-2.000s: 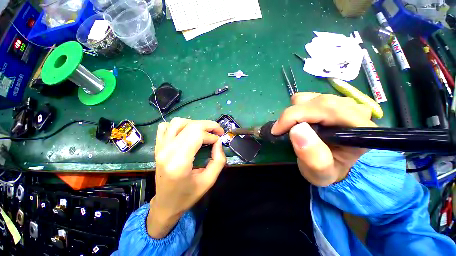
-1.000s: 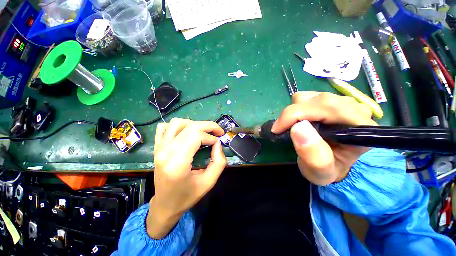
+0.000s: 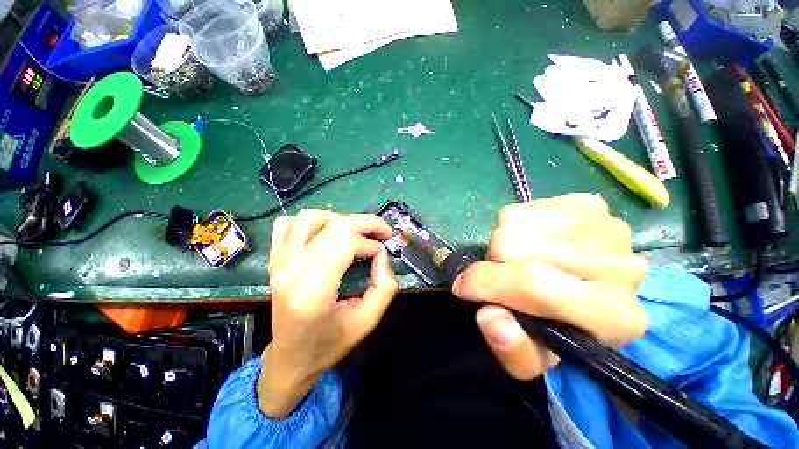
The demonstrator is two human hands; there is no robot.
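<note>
An open watch case (image 3: 396, 221) with silvery parts lies at the bench's front edge, its flat dark screen module (image 3: 424, 260) beside it at the lower right. My left hand (image 3: 326, 289) is at the case's left side, thumb and forefinger pinched near its edge; a thin solder wire (image 3: 273, 182) runs down to this hand. What the fingertips grip is too small to tell. My right hand (image 3: 561, 285) holds a thick black soldering iron (image 3: 613, 373) pointing up-left. Its metal front is over the screen module and reaches toward the case; whether the tip touches is unclear.
A second opened unit (image 3: 219, 238), a black cable (image 3: 328, 186), a black square cover (image 3: 290, 169) and a green solder spool (image 3: 151, 138) lie left. Tweezers (image 3: 513, 162), a yellow-green handle (image 3: 624, 170), white scraps (image 3: 585, 98) and black rod-shaped tools (image 3: 698, 167) lie right. Black trays (image 3: 166, 368) sit lower left.
My right hand has shifted down and slightly left. The iron has swung from nearly level to a slant, its handle end now lower right. More of the tweezers shows. My left hand has hardly moved.
</note>
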